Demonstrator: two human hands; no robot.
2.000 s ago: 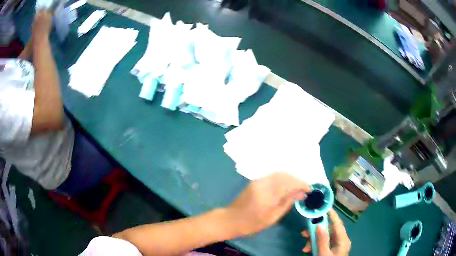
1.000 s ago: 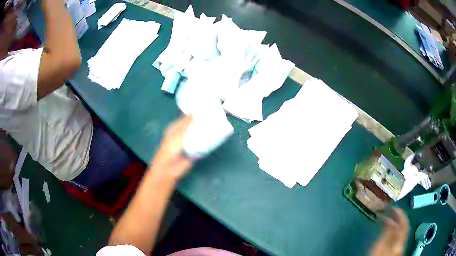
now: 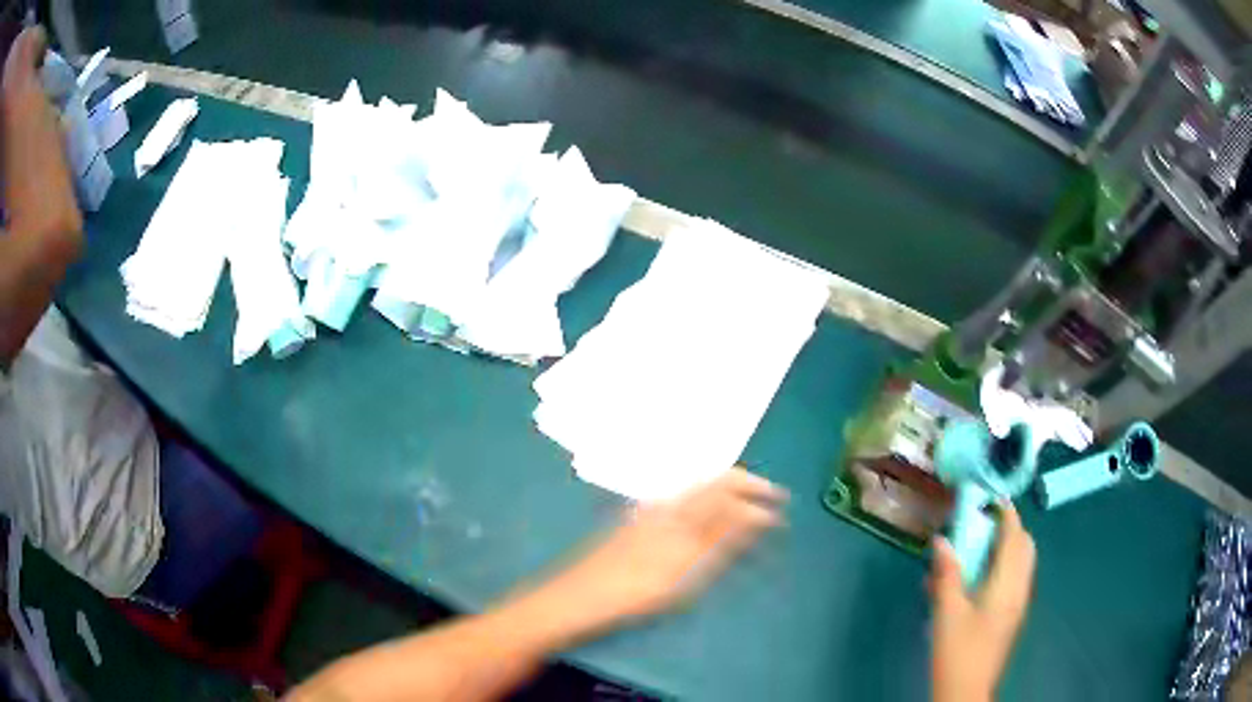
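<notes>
My right hand [image 3: 982,597] grips a turquoise fan unit [image 3: 972,528] by its handle, just in front of the press base [image 3: 893,466]; its round head is up and slightly blurred. My left hand [image 3: 707,535] is blurred at the near edge of the white sheet stack [image 3: 687,357]; its fingers are curled and I cannot tell if it holds anything. Wrapped units [image 3: 439,220] lie crumpled left of the stack, with turquoise ends showing. One waiting unit [image 3: 1085,477] lies right of the press base.
The hand press [image 3: 1071,316] stands at the right, with crumpled white paper [image 3: 1030,412] beside it. Shiny small parts [image 3: 1219,617] lie at the far right edge. Another white stack [image 3: 192,233] and a co-worker's arm [image 3: 35,206] are at the left. The conveyor belt [image 3: 618,124] runs behind.
My left hand has left the wrapped bundle among the others and come back right to the stack. My right hand has picked up a turquoise unit. The view has shifted right.
</notes>
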